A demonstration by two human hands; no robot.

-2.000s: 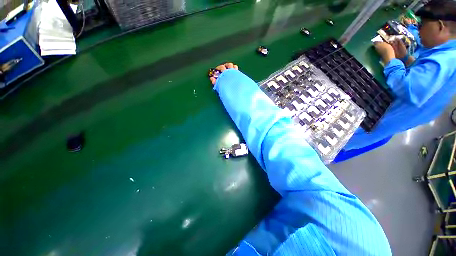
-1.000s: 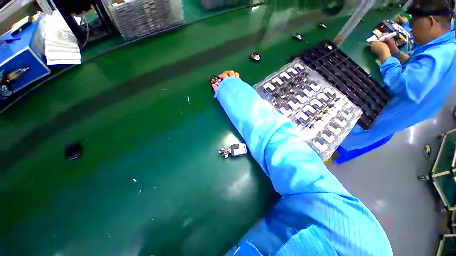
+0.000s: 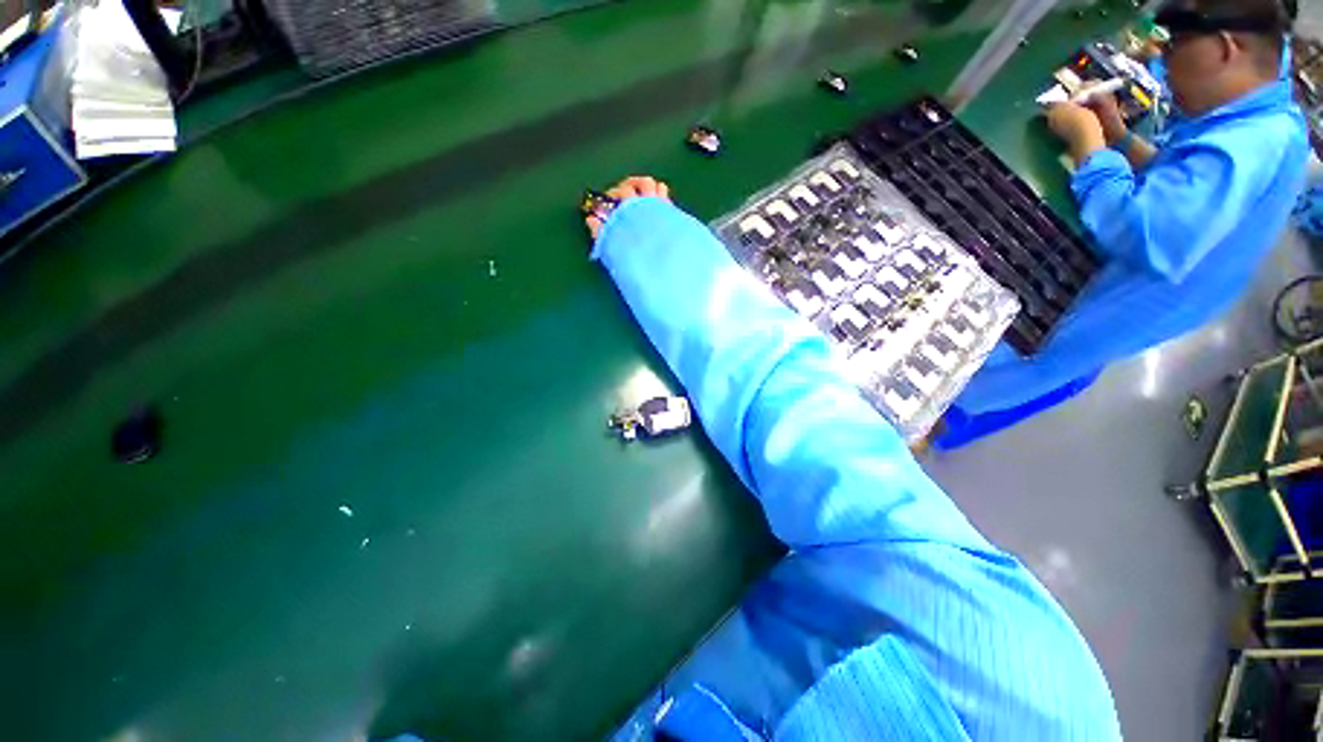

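Observation:
My right hand (image 3: 630, 193) is at the end of the outstretched blue sleeve. Its fingers are closed around a small dark and gold device housing (image 3: 596, 205), low over the green bench (image 3: 363, 319); the fingers hide part of it. A module with a white face and a small metallic part (image 3: 652, 418) lies on the bench just left of my forearm. A clear blister tray (image 3: 875, 380) with rows of white-and-dark modules is right of the forearm. My left hand is out of the picture.
More housings (image 3: 704, 139) lie beyond my hand. A black parts tray (image 3: 1024, 247) adjoins the clear tray. A black rounded piece (image 3: 137, 435) lies at left. A blue unit (image 3: 32, 145) and white papers (image 3: 122, 87) stand back left. A person in blue (image 3: 1175, 218) works at right.
The view has shifted, so most things sit further left in it. The nearest loose housing is closer to my right hand. My right hand stays closed around its housing.

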